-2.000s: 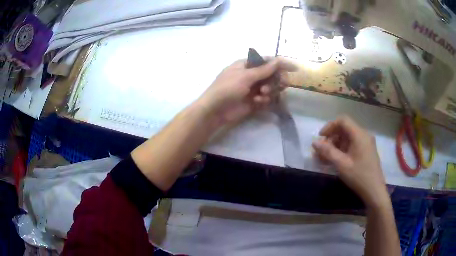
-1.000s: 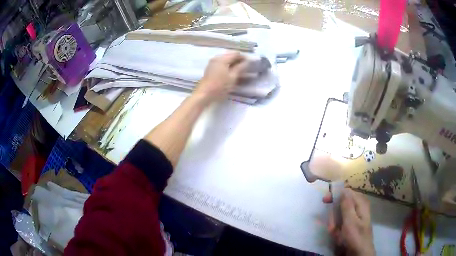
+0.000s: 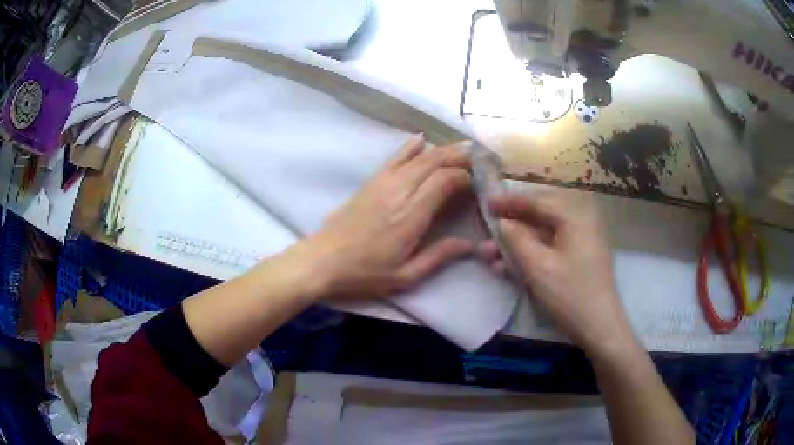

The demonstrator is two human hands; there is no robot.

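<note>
A long pale cloth panel (image 3: 261, 113) with a tan band along its far edge lies slantwise over the white table, its wide end hanging over the front edge. My left hand (image 3: 392, 226) presses on the panel near its wide end with spread fingers. My right hand (image 3: 557, 261), somewhat blurred, pinches a narrow grey strip (image 3: 489, 187) at the panel's right edge. The fingers partly hide the strip, and I cannot tell whether it is attached. The machine head (image 3: 635, 43) is beyond the hands, up and to the right.
Scissors (image 3: 721, 252) with red and yellow handles lie right of my right hand. A purple box (image 3: 39, 104) stands far left. More pale panels (image 3: 252, 17) lie at the back left. Below the table edge lie another pale panel (image 3: 435, 421) and heaped cloth (image 3: 96, 339).
My left hand has come back from the stack, and a panel now lies in front of me. My right hand has met its edge with the strip. The view has shifted.
</note>
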